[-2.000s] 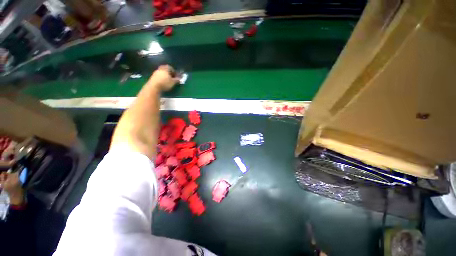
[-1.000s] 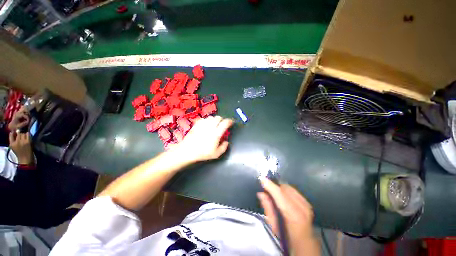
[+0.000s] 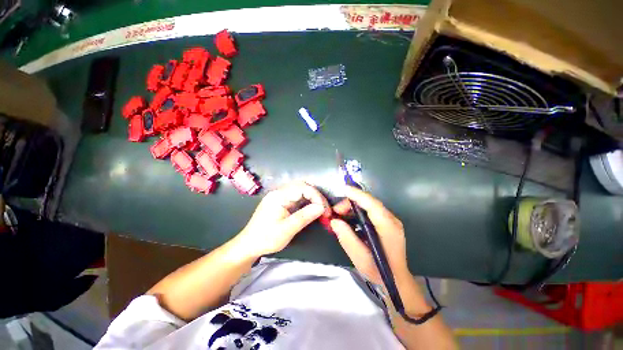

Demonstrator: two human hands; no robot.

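My left hand [image 3: 290, 215] pinches a small red housing [image 3: 326, 220] low in front of my chest. My right hand [image 3: 376, 236] holds the black soldering iron [image 3: 376, 246], its thin tip pointing up and away over the bench; its fingertips also meet the red housing. A heap of red housings [image 3: 198, 113] lies to the left, some with dark parts. A small white part with a fine lead [image 3: 308, 119] lies beyond my hands. A grey-blue dotted circuit board panel [image 3: 327, 76] lies farther back. Glare hides detail near the iron's tip.
A black fan with a wire guard [image 3: 475, 102] stands inside a cardboard box [image 3: 540, 34] at right, a grey speckled strip [image 3: 440, 142] before it. A yellowish-green roll [image 3: 544, 225] and cords are at right. A flat black rectangle [image 3: 100, 94] lies far left. The conveyor's pale edge [image 3: 273, 22] runs behind.
My left hand has come back from the conveyor, past the red heap, to my chest and now holds a red housing. My right hand has come in with the iron. The view has tilted down.
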